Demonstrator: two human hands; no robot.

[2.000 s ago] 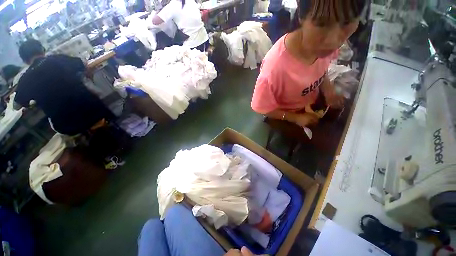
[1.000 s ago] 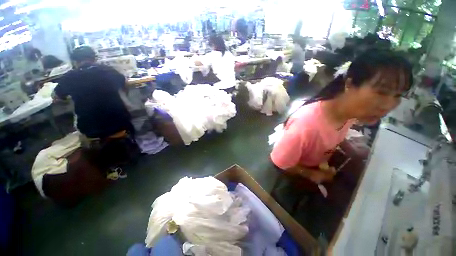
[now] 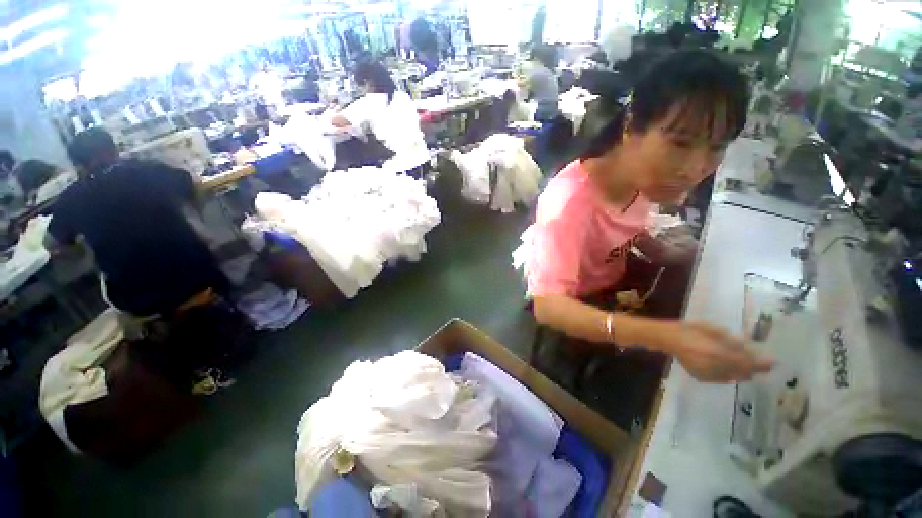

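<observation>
Neither of my hands is in the picture. A heap of cream cloth pieces (image 3: 404,425) lies in front of me, over my knee (image 3: 342,500) and the open carton (image 3: 581,410). Flatter pale lilac-white pieces (image 3: 516,405) lie beside it in the blue basket (image 3: 586,467) inside the carton. A small yellowish round thing (image 3: 345,461) sits on the heap's near left side; I cannot tell what it is.
A person in a pink shirt (image 3: 576,228) sits beyond the carton, one hand over the white machine table (image 3: 698,344) near the sewing machine (image 3: 844,344). Across the green aisle (image 3: 273,379) are cream cloth heaps (image 3: 349,223) and a person in dark clothes (image 3: 136,228).
The view tipped up, then turned right and slightly down. My hand at the lower edge has left the picture. The person in pink has stretched an arm over the machine table.
</observation>
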